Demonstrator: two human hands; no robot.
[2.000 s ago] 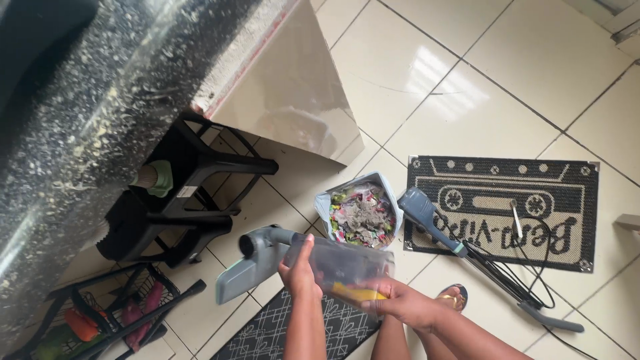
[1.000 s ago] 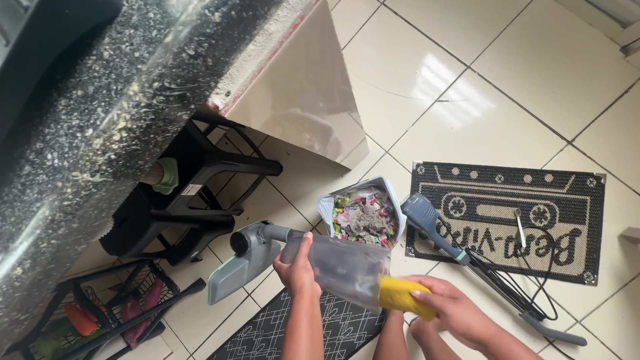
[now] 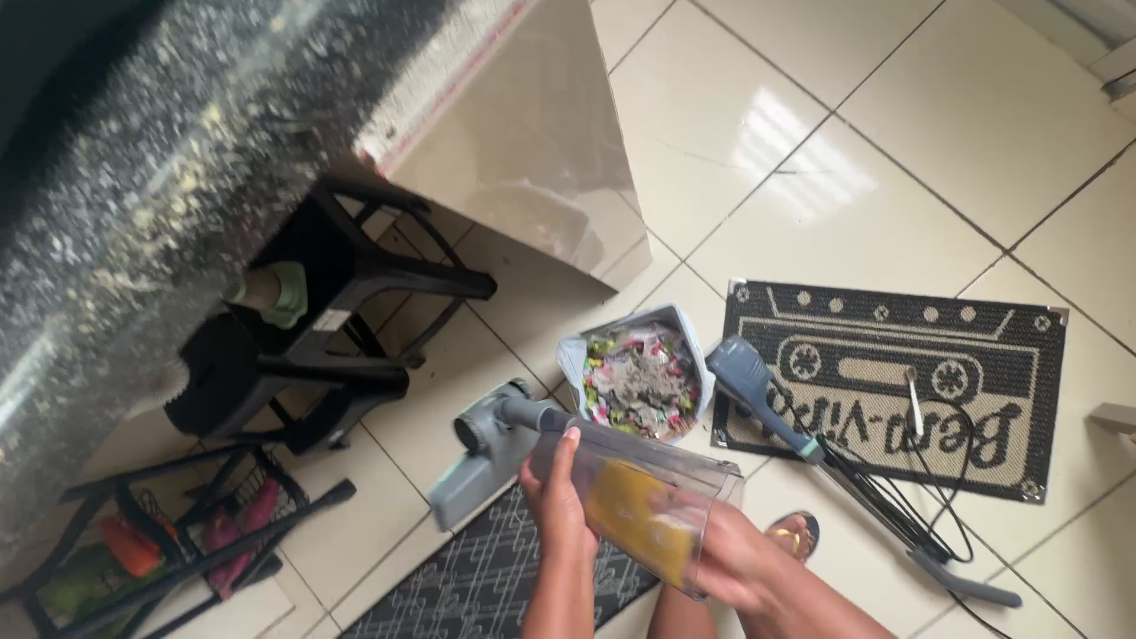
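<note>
My left hand (image 3: 559, 488) grips the clear plastic dust container (image 3: 683, 475) of a vacuum cleaner near its grey floor nozzle (image 3: 488, 453). The container lies tilted, its open end toward the lower right. My right hand (image 3: 741, 555) reaches into that end, holding a yellow cloth (image 3: 635, 515) seen through the clear wall; its fingers are partly hidden behind the plastic. Just above the container stands a bin (image 3: 639, 373) lined with a pale bag and filled with scraps and grey dust. The vacuum's blue-grey handle (image 3: 741, 368) and its cord lie to the right.
A patterned doormat (image 3: 887, 311) lies under part of the handle. Black plastic stools (image 3: 390, 275) and a vegetable rack (image 3: 231, 550) stand at the left. A speckled stone countertop (image 3: 177, 177) fills the upper left. A dark patterned rug (image 3: 461, 568) and my sandalled foot (image 3: 792, 535) are below.
My right hand has moved the yellow cloth from the container's open end to inside it. My left hand still holds the container.
</note>
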